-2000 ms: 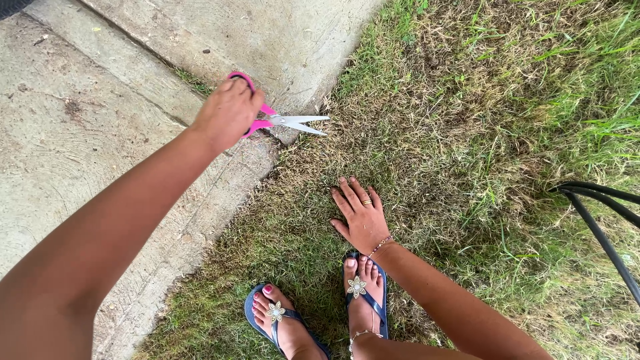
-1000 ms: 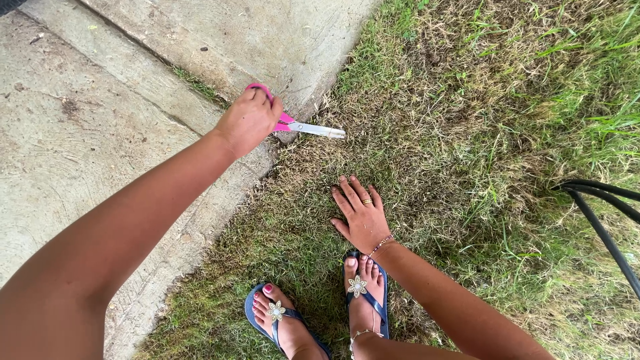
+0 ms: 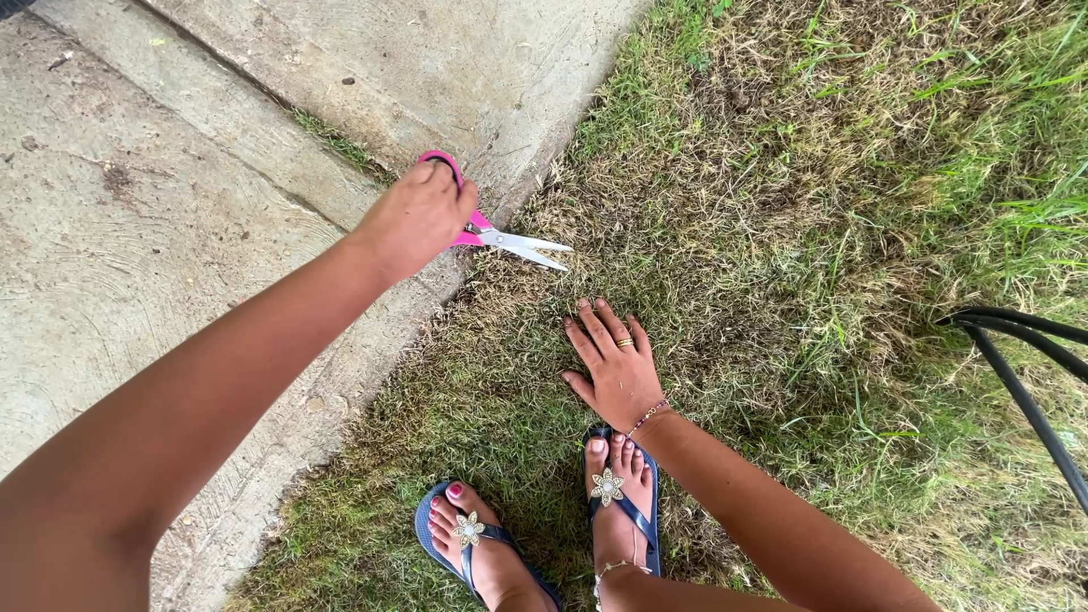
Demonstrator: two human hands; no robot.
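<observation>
My left hand [image 3: 416, 217] is closed around the pink handles of a pair of scissors [image 3: 510, 241] at the upper middle. The metal blades are parted and point right, over short dry grass [image 3: 680, 255] beside the concrete edge. Some of the handle is hidden behind my fingers. Below and right of the blade tips, my right hand [image 3: 616, 361] lies palm down on the grass with its fingers spread, holding nothing. It wears a ring and a thin bracelet. My feet, in dark blue flip-flops [image 3: 650, 518] with flower ornaments, are just below it.
A concrete slab [image 3: 170, 212] with a grassy crack fills the left side, and its edge runs diagonally along the grass. Black cables or thin tubes [image 3: 1028, 399] reach in from the right edge. Taller green grass [image 3: 1037, 221] grows at the upper right.
My left hand and the scissors have moved slightly right and down across the frames. The blades were parted, came nearly together a second ago, and are parted again. My right hand has stayed put.
</observation>
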